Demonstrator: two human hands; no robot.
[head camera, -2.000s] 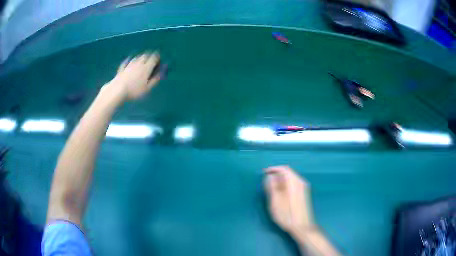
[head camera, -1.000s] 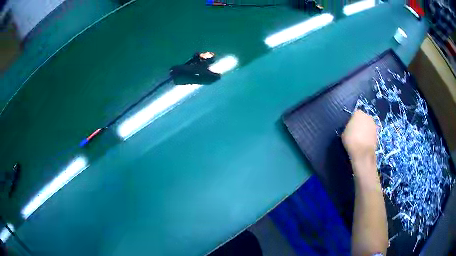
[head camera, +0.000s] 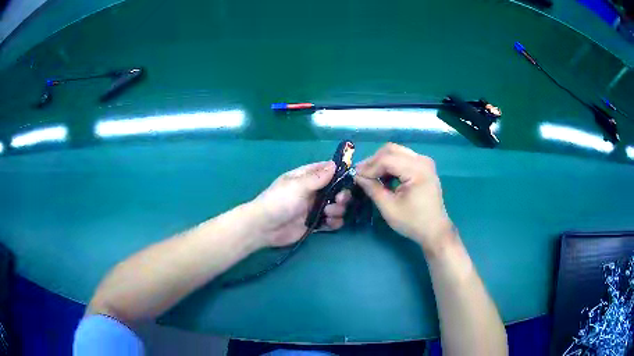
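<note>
My left hand (head camera: 295, 201) holds a black clamp (head camera: 324, 198) upright, its copper jaw (head camera: 347, 154) at the top. A thin black cable (head camera: 281, 259) hangs from it and curves down to the left. My right hand (head camera: 407, 188) pinches a small silver spring (head camera: 352, 172) between thumb and index finger, against the clamp just below the jaw. The fingers hide part of the clamp and most of the spring.
On the dark green strip lie a clamp lead (head camera: 379, 106) with red and blue ends, another lead at the right (head camera: 559, 85) and one at the left (head camera: 97, 76). A black tray of tangled silver springs (head camera: 605, 313) stands at the lower right.
My right hand has left the spring tray and come to the middle. My left hand, out of view one second ago, now holds a clamp. The camera view has turned back left.
</note>
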